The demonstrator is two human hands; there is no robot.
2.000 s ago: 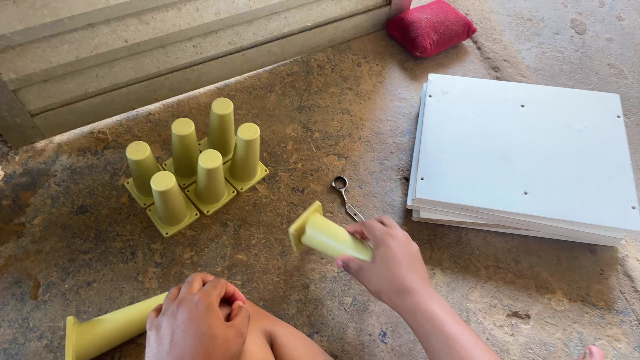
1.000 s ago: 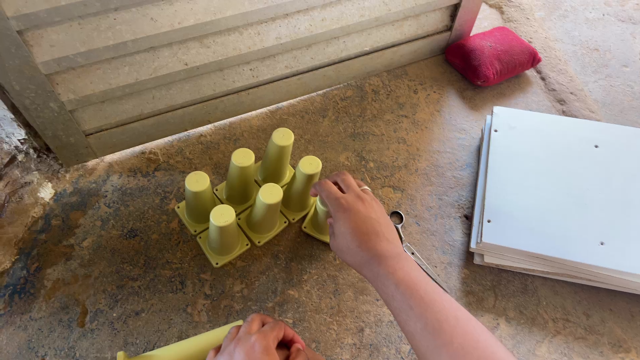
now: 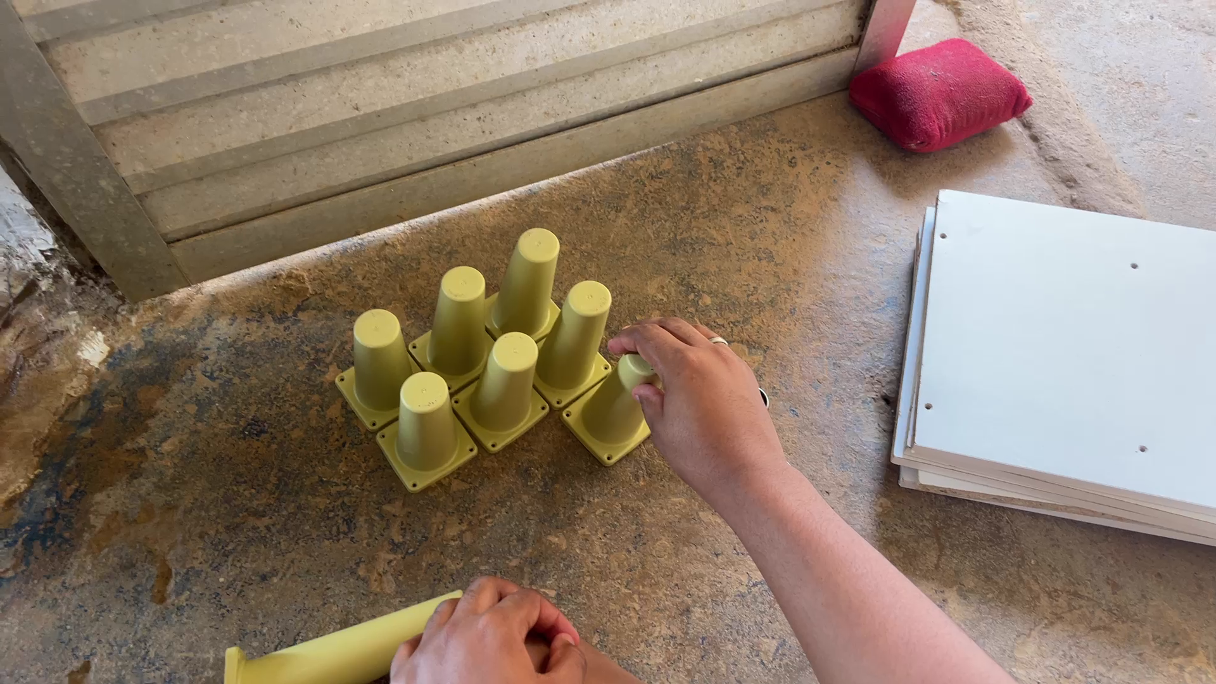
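Note:
My right hand (image 3: 698, 408) grips the top of a yellow-green plastic furniture leg (image 3: 610, 413), which stands upright on its square flange on the floor. Just left of it, several matching legs (image 3: 503, 385) stand close together in two rows, narrow ends up. At the bottom, my left hand (image 3: 499, 636) rests by a longer yellow-green piece (image 3: 332, 651) that lies on its side with a flange at its left end; whether the fingers hold it is hidden. A small metal ring, part of the scissors (image 3: 764, 398), shows behind my right hand.
A stack of white drilled boards (image 3: 1064, 351) lies at the right. Behind it sits a red cloth-covered cushion (image 3: 936, 95). A slatted metal door or shutter (image 3: 456, 104) borders the stained concrete floor at the back.
My right hand has brought its leg from a tilted position in the air to upright on the floor beside the group. The view has shifted.

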